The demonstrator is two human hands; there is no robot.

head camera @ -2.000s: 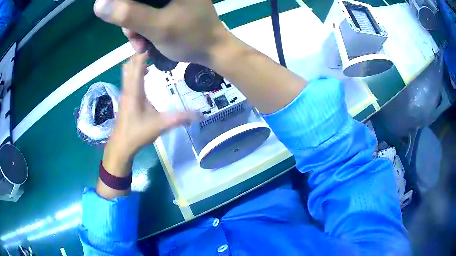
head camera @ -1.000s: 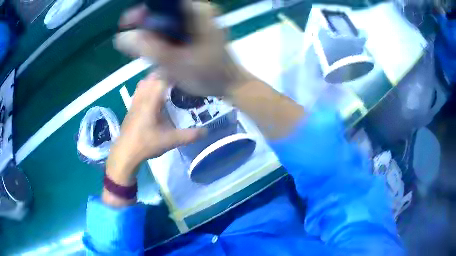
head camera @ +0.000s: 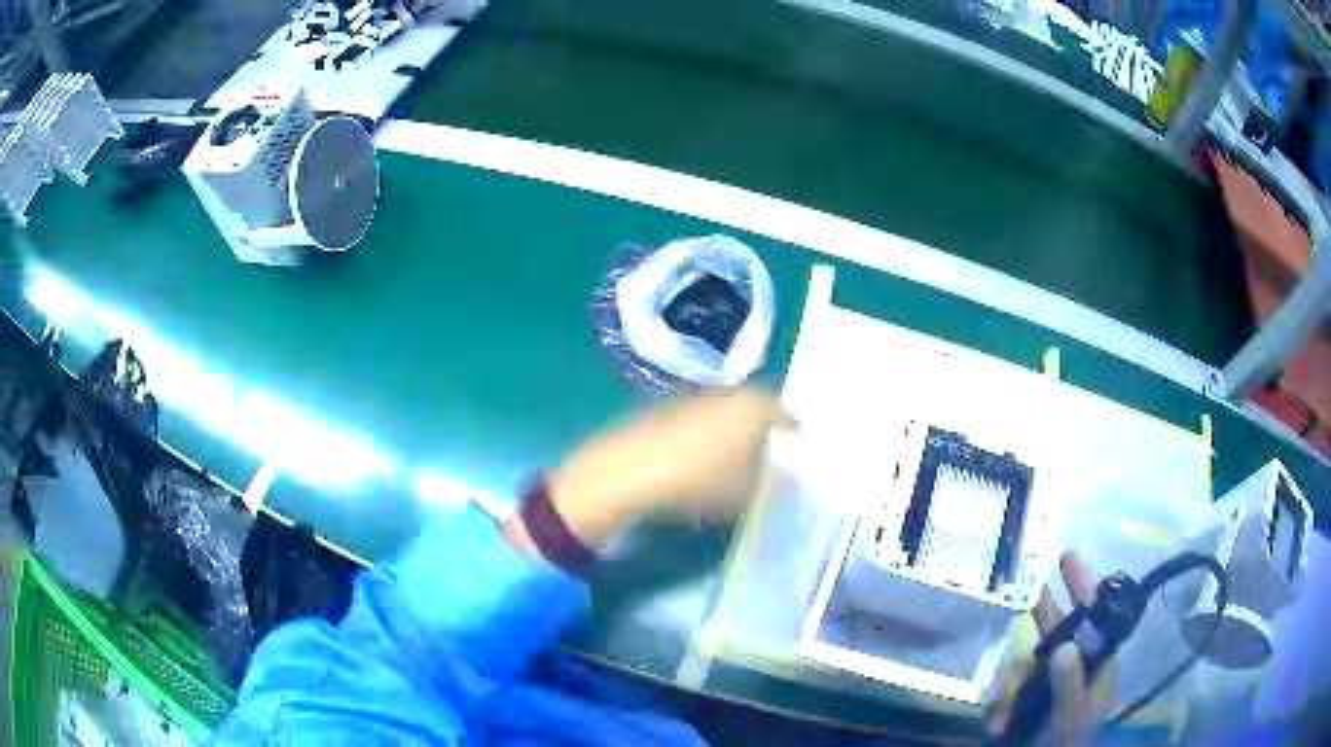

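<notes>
A white device body [head camera: 923, 601] stands on the white sheet, its vent end with pale stripes in a black frame facing up. My right hand [head camera: 1063, 679] is low at the right, beside the body, closed around the black corded screwdriver [head camera: 1112, 606]. The driver's cable loops to the right. My left hand [head camera: 679, 460] is blurred, left of the body and just below the rolled-open screw bag [head camera: 708, 310], which has dark contents. Whether my left fingertips hold anything cannot be told.
Another white unit with a round base [head camera: 266, 183] stands at upper left. A further unit [head camera: 1267, 547] stands at right. A green crate [head camera: 91, 657] is at lower left. White parts lie on a sheet at the top left.
The view has swung left. My left hand has left the unit and moved near the screw bag. My right hand with the driver has gone from above the unit to its right side.
</notes>
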